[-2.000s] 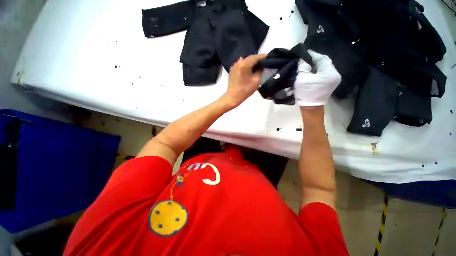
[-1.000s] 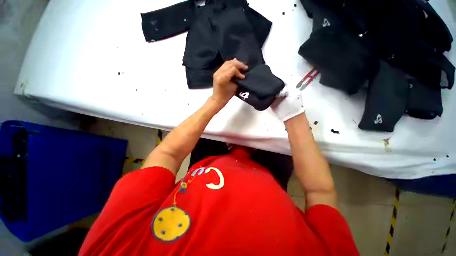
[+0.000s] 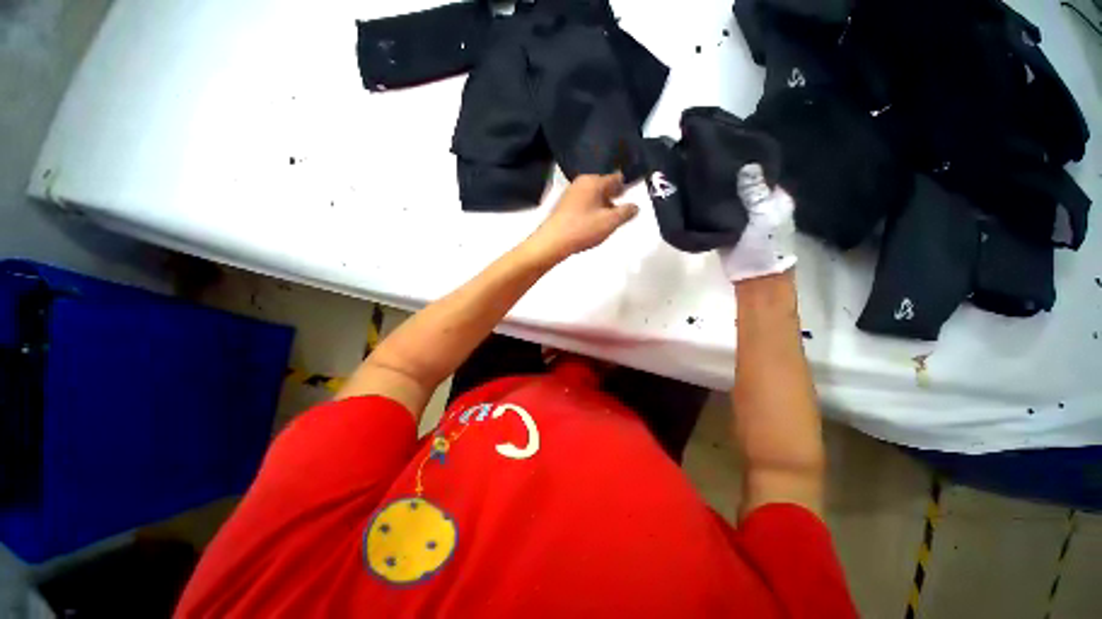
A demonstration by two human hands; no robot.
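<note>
A black fabric sleeve (image 3: 713, 181) with a small white logo near its left end is bunched on my right hand (image 3: 764, 230), which wears a white glove. My gloved fingers lie over its right side and grip it. My bare left hand (image 3: 590, 213) is just left of the sleeve, fingers apart, with nothing visibly in it; a narrow gap shows between the hand and the sleeve. The neater group of black sleeves (image 3: 502, 115) lies overlapping beyond my left hand. A large messy heap of black sleeves (image 3: 931, 133) with white logos lies to the right.
The white table cover (image 3: 242, 145) carries small black specks and hangs over the front edge. A blue bin (image 3: 169, 411) stands on the floor at the left. Yellow-black tape (image 3: 924, 544) runs along the floor at the lower right.
The sleeve has moved right and up towards the heap with my right hand. My left hand has let go of it. The red snips seen beside the heap are now hidden.
</note>
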